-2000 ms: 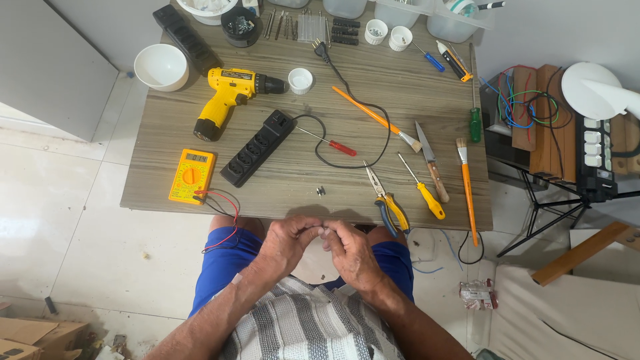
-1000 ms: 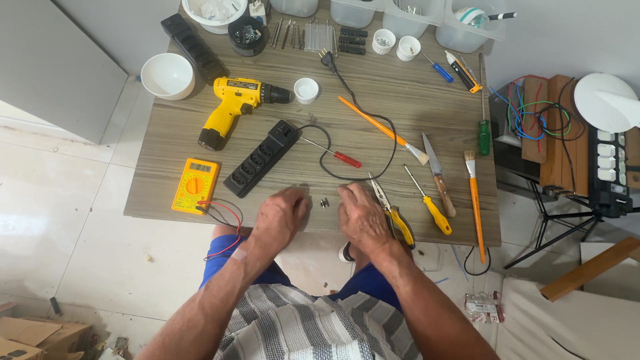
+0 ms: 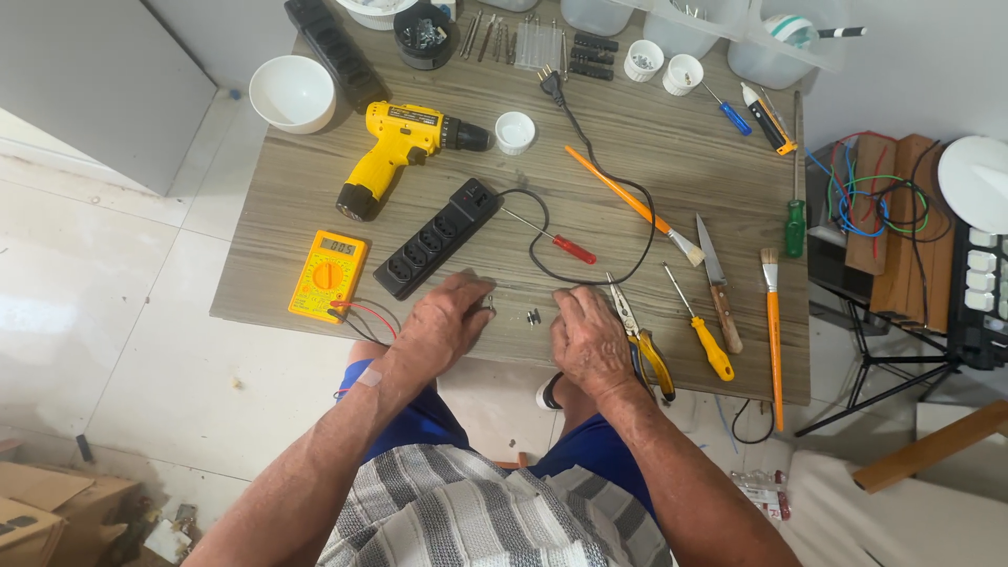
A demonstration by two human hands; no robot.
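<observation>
My left hand (image 3: 447,321) rests at the front of the wooden table, thumb and fingers apart beside a tiny metal part (image 3: 491,300); whether it touches the part is unclear. Small dark and shiny metal pieces (image 3: 534,316) lie between my hands. My right hand (image 3: 589,339) is on the table with its fingers curled, just left of the long-nose pliers (image 3: 644,346); its palm side is hidden. Beyond my left hand lies a black power strip (image 3: 429,244), its cord looping around a red screwdriver (image 3: 573,249). A yellow multimeter (image 3: 327,276) sits further left.
A yellow cordless drill (image 3: 394,150), a white bowl (image 3: 292,94) and a small white cup (image 3: 515,132) stand farther back. To the right are a yellow screwdriver (image 3: 711,348), a knife (image 3: 723,307), a paintbrush (image 3: 773,339) and a green-handled screwdriver (image 3: 795,228). Clear bins (image 3: 772,59) line the back.
My hands were together at the table's front edge two seconds ago; they came apart onto the tabletop. Since one second ago, the left hand's thumb and fingers have spread beside a tiny part.
</observation>
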